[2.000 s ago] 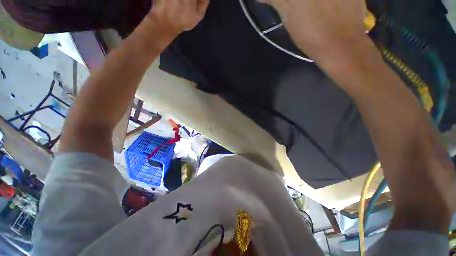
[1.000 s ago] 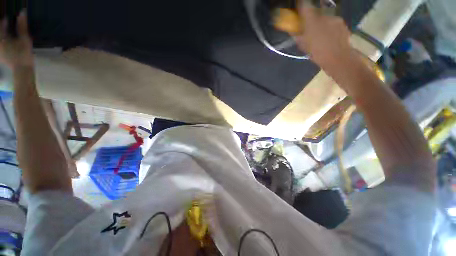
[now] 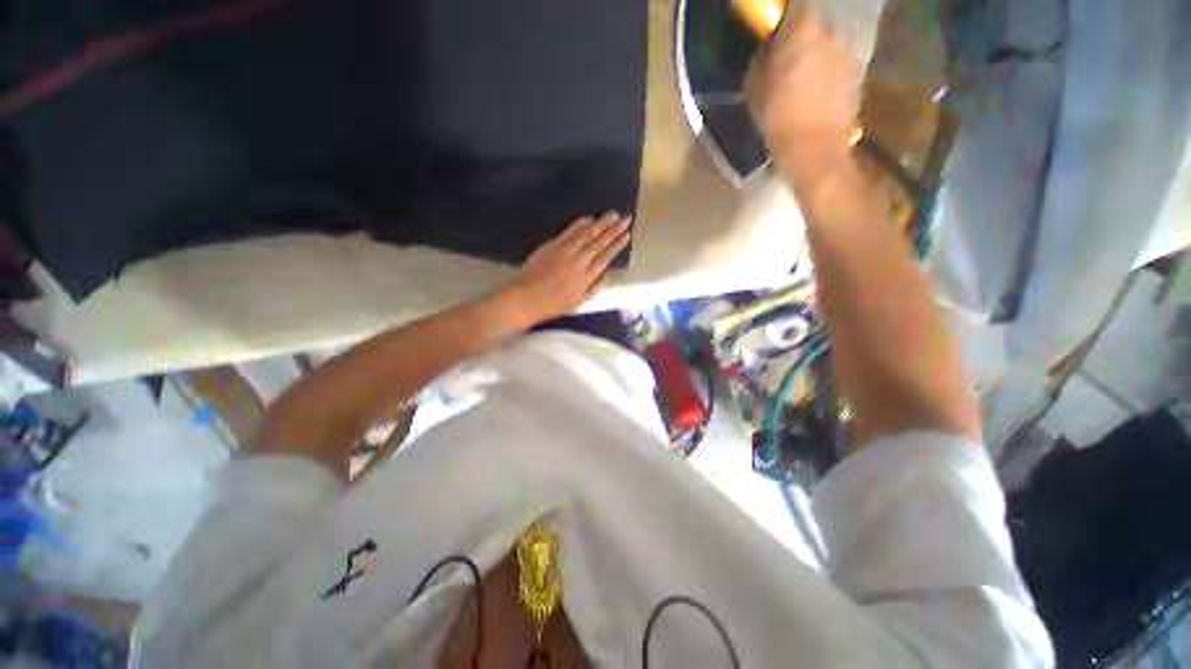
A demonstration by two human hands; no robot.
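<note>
A large black garment panel (image 3: 496, 118) lies flat on the cream table cover (image 3: 261, 294), with a thin maroon line at its upper left. My left hand (image 3: 575, 265) lies flat on the panel's near right corner, fingers extended, holding nothing. My right hand (image 3: 807, 85) grips the orange-yellow handle of the steam iron (image 3: 722, 124). The iron has a dark body and a bright silvery rim. It is just right of the panel's right edge, over the cream cover, and is cut off by the top of the picture. I cannot tell if it touches the cover.
A brown stained board (image 3: 901, 98) is at the table's right end, beside pale grey fabric or covering (image 3: 1097, 118). A yellow and dark green hose (image 3: 921, 216) runs behind my right forearm. Below the table are a red object (image 3: 677, 386) and clutter; a black heap (image 3: 1110, 536) is at lower right.
My left hand has moved from the far left onto the panel's near right corner. The iron has gone from over the dark fabric to the cover beyond its right edge. The panel now lies flatter, its maroon line showing.
</note>
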